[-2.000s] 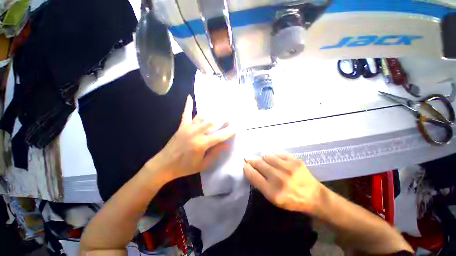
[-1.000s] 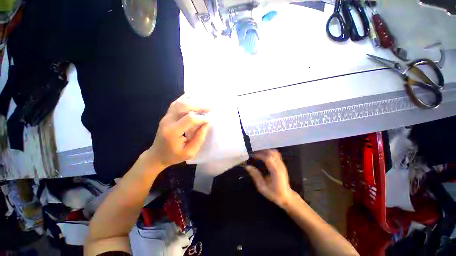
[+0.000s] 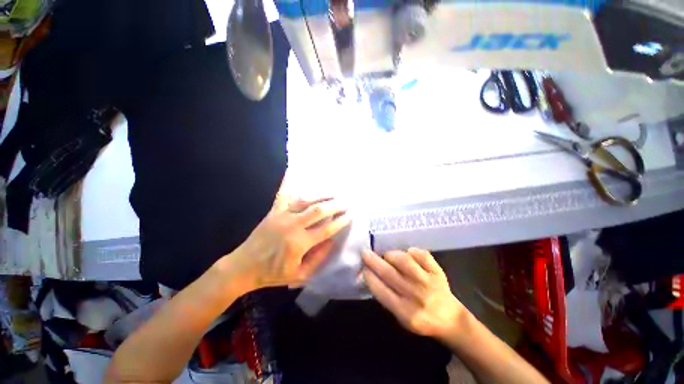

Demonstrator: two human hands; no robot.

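A white piece (image 3: 339,271) runs from the sewing machine's needle area down over the table's front edge, overexposed near the needle. A large black cut piece (image 3: 206,165) lies to its left. My left hand (image 3: 289,244) lies on the white piece, fingers spread. My right hand (image 3: 412,289) holds the white piece's right edge at the table edge, fingertips together. A thin black edge shows beside those fingertips. The presser foot (image 3: 341,91) is in glare, so I cannot tell what lies under it.
The white sewing machine (image 3: 480,41) stands above. Large scissors (image 3: 600,166), black-handled scissors (image 3: 510,91) and a dark red-handled tool (image 3: 556,101) lie at right. A ruler strip (image 3: 480,210) follows the front edge. A red crate (image 3: 536,300) is below; stacked black cloth (image 3: 112,67) is at left.
Since one second ago, my right hand has come up and taken the white piece's edge. My left hand has flattened onto the piece. The view has shifted, showing more of the machine.
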